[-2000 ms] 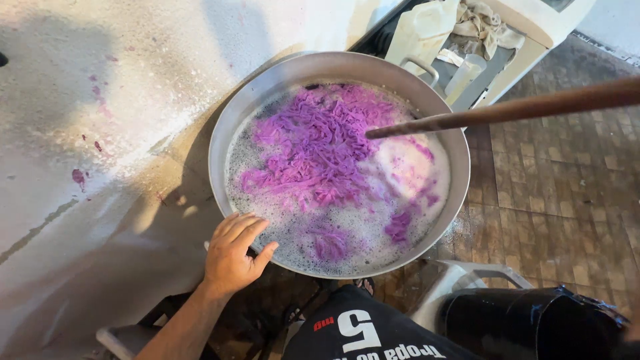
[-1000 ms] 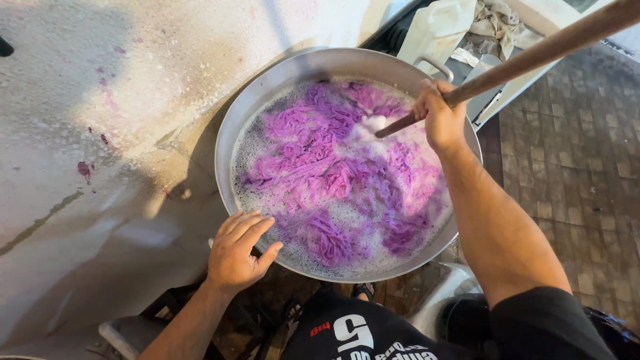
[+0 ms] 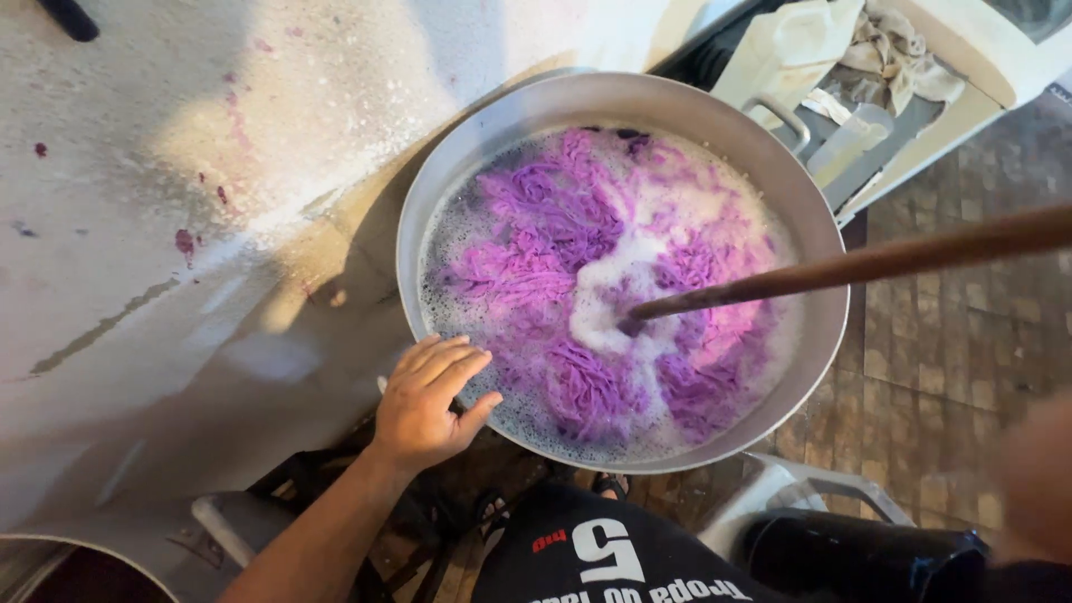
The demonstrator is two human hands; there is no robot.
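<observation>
A large round metal pot (image 3: pixel 409 251) holds foamy liquid and a mass of purple-pink cloth or yarn (image 3: pixel 544 209). A long wooden stick (image 3: pixel 837 272) slants in from the right edge, its lower end in the foam near the pot's middle. My left hand (image 3: pixel 431 402) lies over the pot's lower left rim, fingers extended and thumb apart. A bit of what looks like a handle shows beside it; whether the hand grips is hidden. My right hand is out of sight, as is the stick's upper end; only a blurred patch of skin shows at the right edge.
A stained pale wall (image 3: pixel 167 167) rises on the left. Beyond the pot's upper right are a translucent plastic jug (image 3: pixel 783 54), a crumpled rag (image 3: pixel 888 59) and a clear container (image 3: pixel 854 142). A plastic stool (image 3: pixel 846 486) stands at lower right, another vessel (image 3: pixel 109 544) at lower left.
My right hand, on the stick above the pot a second ago, has left the view. The stick's lower end has shifted down in the pot, and the cloth lies differently. My left hand stays at the rim.
</observation>
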